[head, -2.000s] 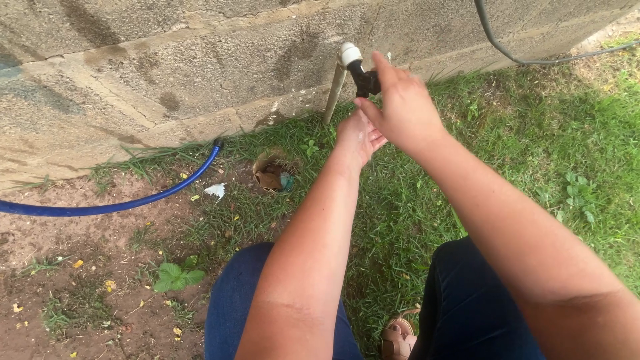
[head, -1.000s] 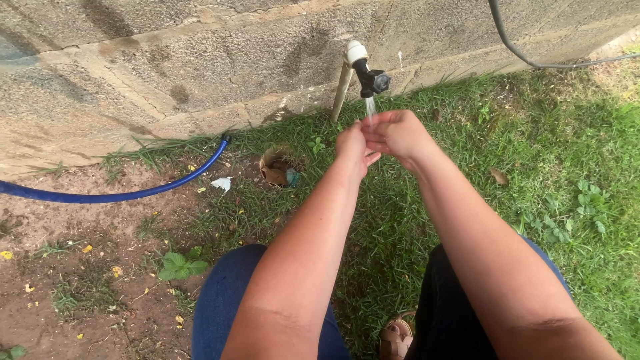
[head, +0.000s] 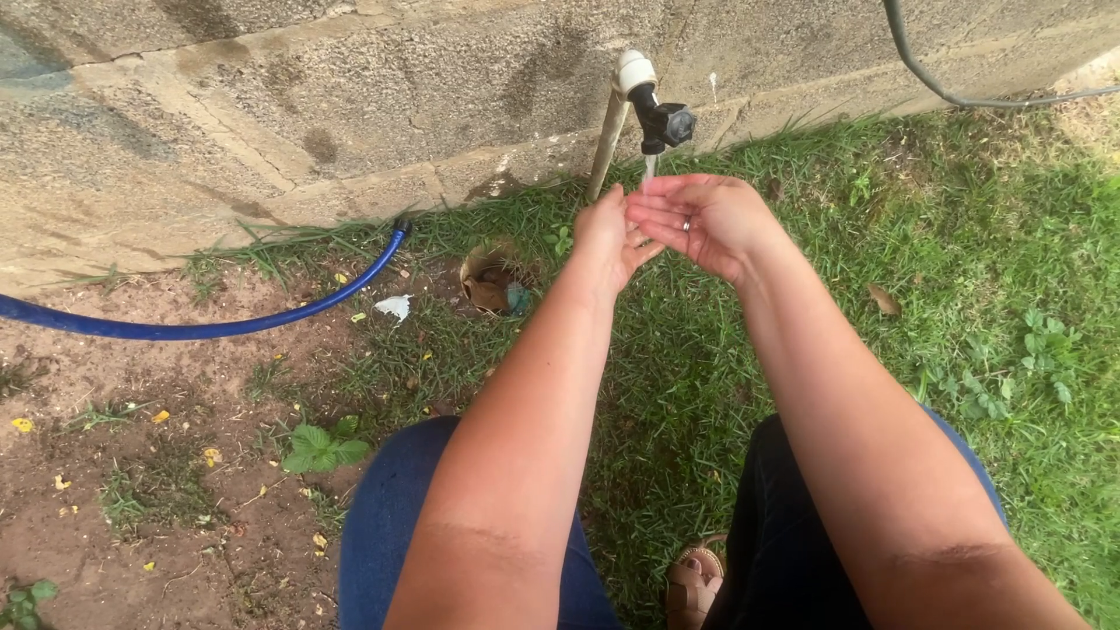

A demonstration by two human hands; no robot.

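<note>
Water runs from a black plastic tap [head: 665,124], which sits on a white elbow fitting [head: 633,72] atop an upright pipe [head: 607,140] by the wall. Just below the spout, my right hand [head: 709,219], with a ring on one finger, is slightly cupped in the stream [head: 650,168]. My left hand [head: 611,238] is beside and partly behind it, the fingers of both overlapping. Neither hand holds an object. Some of the left fingers are hidden by the right hand.
A concrete block wall [head: 394,105] runs behind the tap. A blue hose [head: 210,331] lies on bare soil at the left, near a hole [head: 492,282] in the ground. A grey cable [head: 919,72] hangs at the upper right. Grass [head: 875,219] surrounds my sandalled foot [head: 696,582].
Two seconds ago my right hand was up at the tap and no stream showed. It has since come down beside my left hand, and water now falls onto the fingers.
</note>
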